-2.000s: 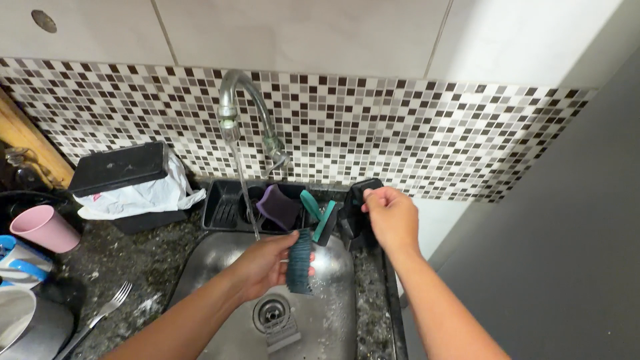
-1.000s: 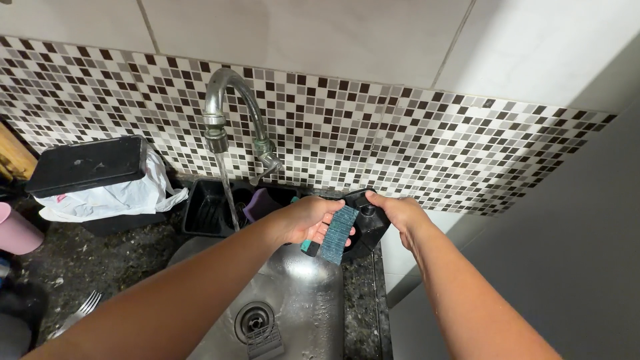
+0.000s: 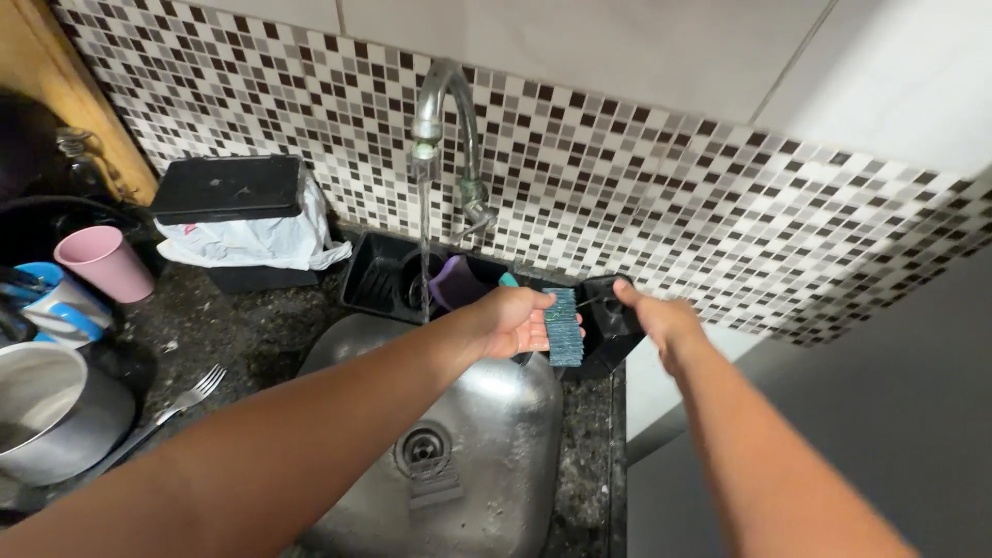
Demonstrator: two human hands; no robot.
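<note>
My left hand (image 3: 523, 322) grips a blue-green ridged scrubbing pad (image 3: 564, 329) above the sink's back right corner. Just right of the pad, my right hand (image 3: 655, 314) holds the rim of a tilted black plastic container (image 3: 608, 333), thumb on top. A thin greenish strand shows between pad and container. Water runs from the metal faucet (image 3: 430, 124) into the area behind the steel sink (image 3: 496, 457). Behind my left hand, a purple sponge (image 3: 459, 283) sits in a black sink caddy (image 3: 372, 298), with a teal item (image 3: 508, 280) partly hidden.
On the granite counter (image 3: 182, 310) at left stand a lidded black bin (image 3: 232, 190) with a white bag, a pink cup (image 3: 108, 267), a blue and white mug (image 3: 70, 310), a metal pot (image 3: 62, 411) and a fork (image 3: 186, 395). A dark grey surface (image 3: 860, 403) borders the right.
My left hand has moved right with the pad, away from over the sink's middle to beside the black container. My right hand is still at the container, which now tilts more openly toward the view.
</note>
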